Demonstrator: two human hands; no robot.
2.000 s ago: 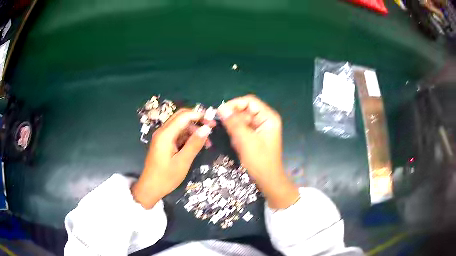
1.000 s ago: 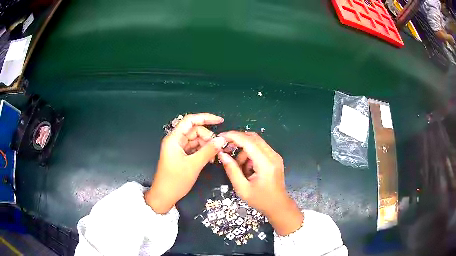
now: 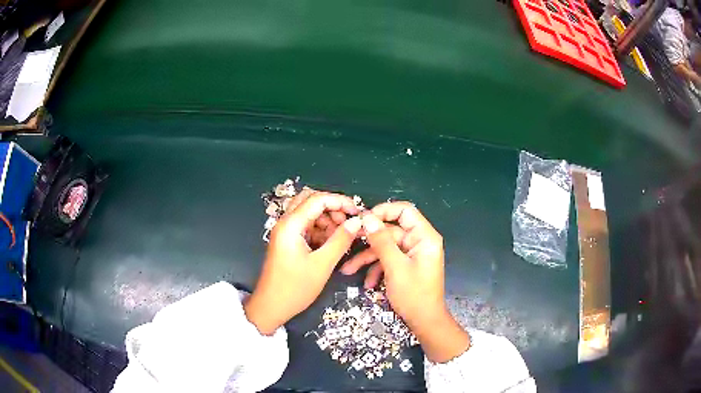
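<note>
My left hand (image 3: 307, 246) and my right hand (image 3: 405, 257) meet at the fingertips over the dark green mat. They pinch a small electronic module (image 3: 360, 218) between them, mostly hidden by the fingers. The main pile of modules (image 3: 365, 334), many white squares with dark centres, lies below my hands, nearest my body. A second pile of parts (image 3: 278, 201), with tan and grey pieces, lies just beyond my left hand and is partly covered by it.
A tiny pale piece (image 3: 409, 152) lies beyond my hands. At the right are a clear plastic bag (image 3: 543, 211) and a long brown-gold strip (image 3: 593, 261). A red tray (image 3: 573, 38) is far right. A black fan (image 3: 74, 201) and a blue box (image 3: 14, 230) are left. A person's arm shows top right.
The view has shifted, showing more of the red tray and blue box. My fingertips first held a white piece visibly; now they are pressed together and largely cover the module.
</note>
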